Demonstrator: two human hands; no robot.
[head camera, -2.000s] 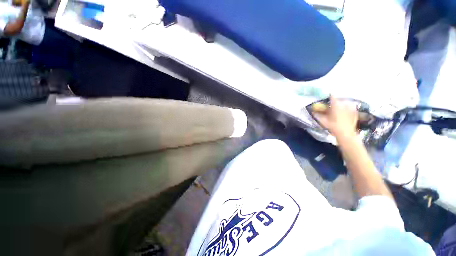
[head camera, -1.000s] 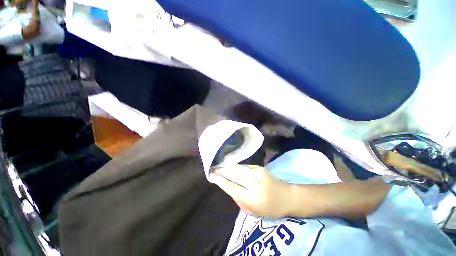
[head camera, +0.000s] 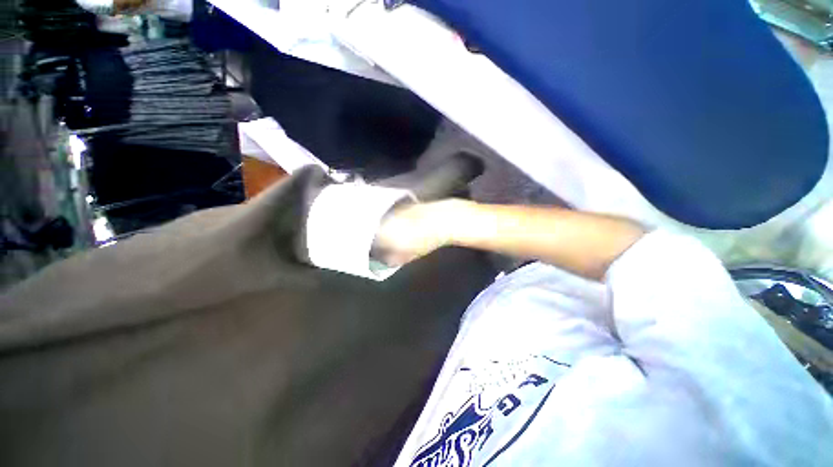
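Note:
The brown-grey jacket (head camera: 210, 337) fills the lower left. Its sleeve ends in a white cuff band (head camera: 347, 226) left of centre, with the opening facing right. My right hand (head camera: 416, 233) is at this opening, with its fingers inside the cuff and hidden. They are blurred, so I cannot tell whether they grip the cloth. My left hand is not in view. The iron (head camera: 795, 310) lies at the right edge, partly cut off, with no hand on it.
A long blue padded buck (head camera: 658, 100) stands over the white table edge (head camera: 521, 119) at the upper right. Dark garments (head camera: 160, 178) hang or lie in rows at the upper left. A brown and white box (head camera: 260, 173) is behind the sleeve. Dark cloth (head camera: 338, 114) hangs below the table.
My right hand has left the iron, taken the cuff's edge, then moved up and left with its fingers into the opening. The cuff has shifted left and the view has turned.

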